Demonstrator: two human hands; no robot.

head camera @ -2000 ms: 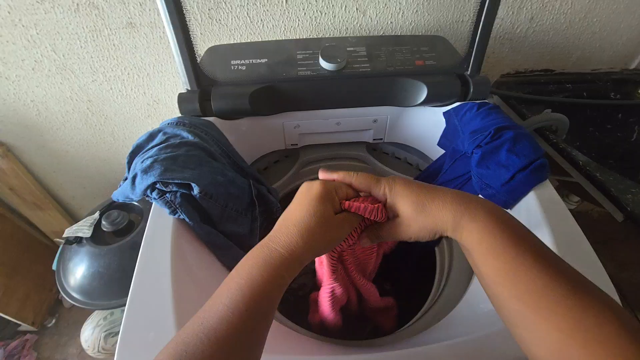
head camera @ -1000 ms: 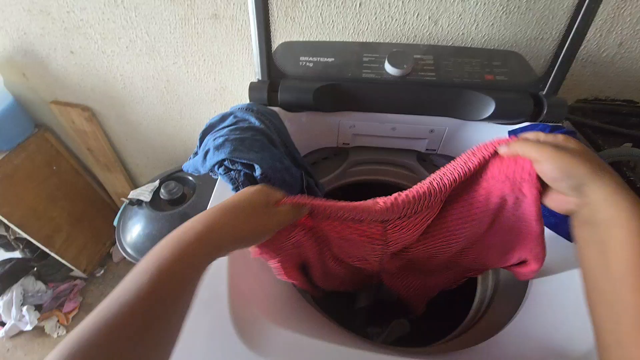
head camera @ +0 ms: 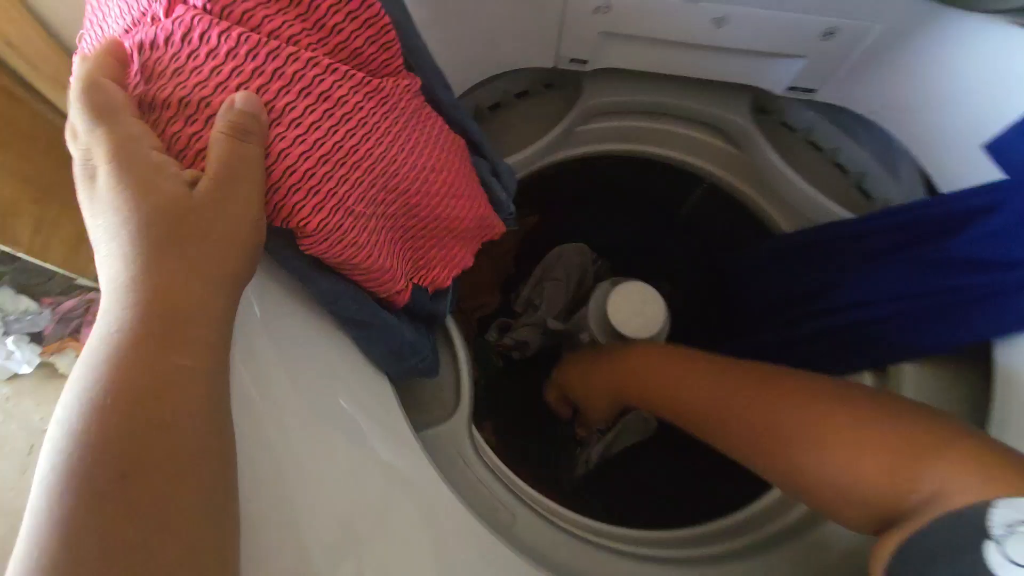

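Observation:
My left hand (head camera: 180, 172) rests on a pink garment with dark wavy lines (head camera: 344, 144), its thumb and fingers apart on the cloth. The garment lies over blue denim clothing (head camera: 360, 332) on the left rim of a white top-loading washing machine (head camera: 320, 456). Down inside the dark drum (head camera: 680, 472), my right hand (head camera: 596, 388) is at a grey cloth (head camera: 620, 440), just below the pale-capped central agitator (head camera: 636, 310). Blur and shadow hide whether its fingers grip the cloth. Another grey cloth part (head camera: 556, 280) lies beside the agitator.
A dark blue garment (head camera: 904, 272) hangs over the right rim into the drum opening. The grey tub ring (head camera: 480, 472) surrounds the opening. Crumpled scraps (head camera: 32, 328) lie on the floor at the far left, below a wooden board (head camera: 40, 168).
The pink garment, stretched between both my hands before, now lies over the denim on the left rim. My right hand has left it and reached down into the drum. The view has moved closer.

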